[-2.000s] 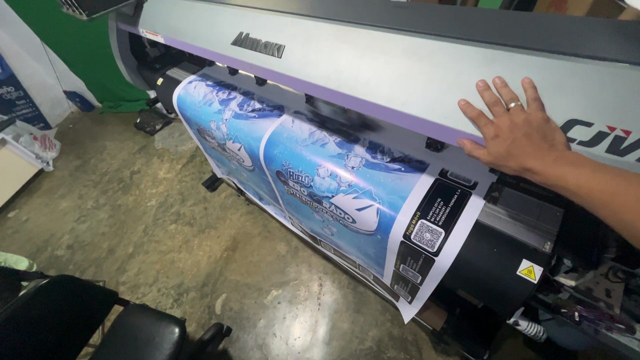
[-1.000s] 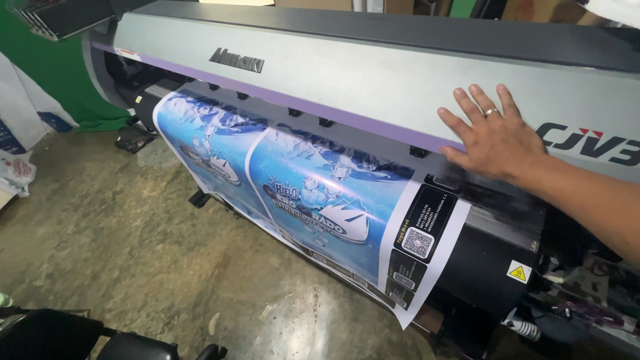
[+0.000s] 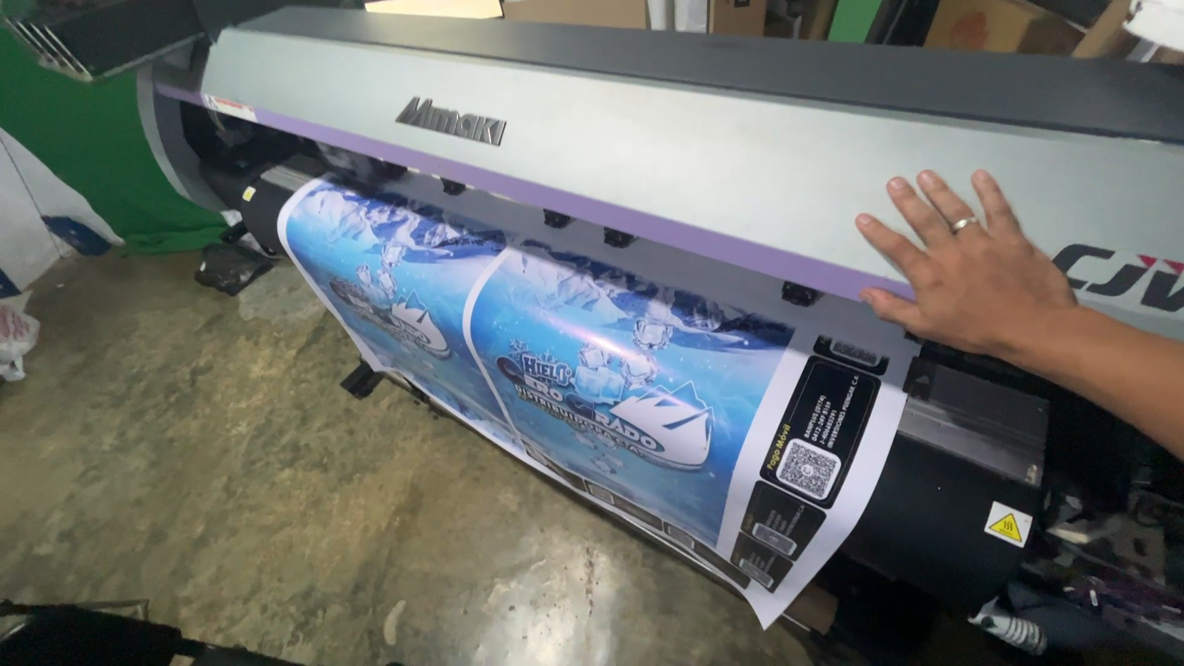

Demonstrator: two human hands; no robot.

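My right hand (image 3: 971, 264) lies palm down with fingers spread on the grey front cover (image 3: 703, 176) of a Mimaki wide-format printer, near its right part; a ring is on one finger. Below the cover, a printed sheet (image 3: 592, 370) hangs from the printer over its black front platen (image 3: 934, 499). Two large blue panels with ice and mountain pictures fill most of the sheet, with small black labels bearing writing and codes along its right side and lower edge. The sheet's lower right corner curls out. My left hand is not in view.
Concrete floor (image 3: 305, 481) extends in front of the printer. A black padded thing (image 3: 83, 638) is at the bottom left. Cardboard boxes (image 3: 999, 28) stand behind the printer, and green cloth (image 3: 102, 157) hangs at the left. A heat warning sticker (image 3: 1007, 524) marks the platen's right end.
My right hand stays against the printer's cover with its fingers spread. The view has shifted, and less of the black padded thing at the bottom left shows.
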